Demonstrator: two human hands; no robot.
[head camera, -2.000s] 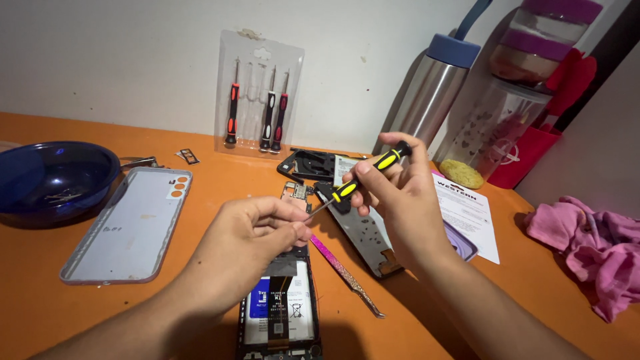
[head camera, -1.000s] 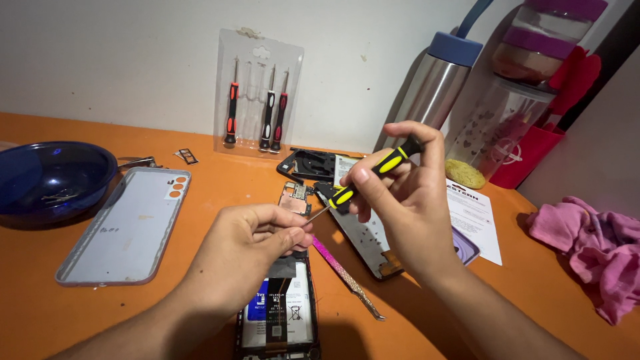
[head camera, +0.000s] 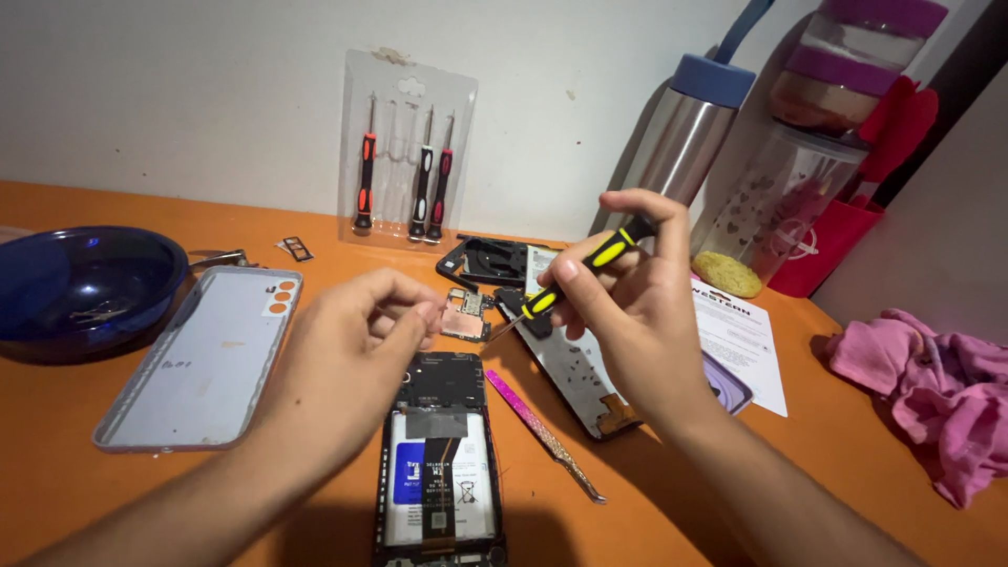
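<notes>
My right hand (head camera: 642, 303) grips a black and yellow precision screwdriver (head camera: 579, 272), its thin shaft pointing down and left. My left hand (head camera: 370, 346) is just left of the tip, thumb and fingers bent close together; whether a tiny part is between them cannot be seen. Below the hands lies an opened smartphone (head camera: 441, 465) with its battery and flex cable exposed. Behind it rests a phone circuit board (head camera: 466, 313). Pink and gold tweezers (head camera: 543, 433) lie to the right of the phone, and a detached phone screen (head camera: 571, 366) is beneath my right hand.
A phone back cover (head camera: 213, 362) and blue bowl (head camera: 87, 283) are at left. A screwdriver blister pack (head camera: 405, 157) leans on the wall. Behind at right stand a steel bottle (head camera: 689, 134) and a glass jar (head camera: 787, 189); a printed sheet (head camera: 748, 339) and pink cloth (head camera: 921, 394) lie nearer.
My left hand has moved left, away from the screwdriver tip it was touching or nearly touching. The screwdriver stays in my right hand, its tip now apart from my left fingers.
</notes>
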